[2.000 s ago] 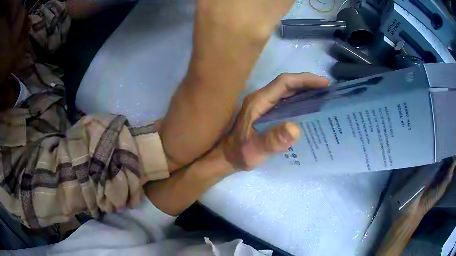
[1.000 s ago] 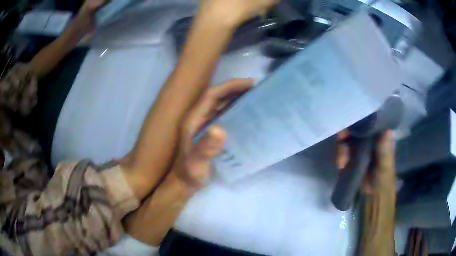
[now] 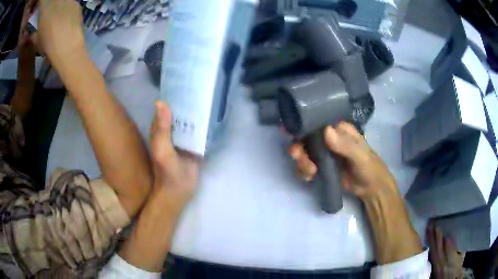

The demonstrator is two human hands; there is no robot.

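My left hand (image 3: 173,163) holds a tall pale grey-blue retail box (image 3: 191,82) near its lower end, with the box upright and its dark picture side facing right. The box's top is cut off by the frame's upper edge. My right hand (image 3: 344,155) grips a dark grey handheld fan unit (image 3: 319,101) by its handle, with the round barrel head up and its opening facing left. The unit is apart from the box and above the pale table covering (image 3: 262,223).
Several dark grey units (image 3: 322,41) are heaped at the far side. Boxes (image 3: 437,131) with white ends stand at right. A neighbour's bare arm (image 3: 104,109) reaches across the left. Small pale pieces (image 3: 123,13) lie heaped at far left. Another person's fingers show at lower right (image 3: 445,250).
The box has swung from slanting rightward to upright and moved left. My right hand has moved up and left with the unit, out from behind the box. The neighbour's arm has moved left.
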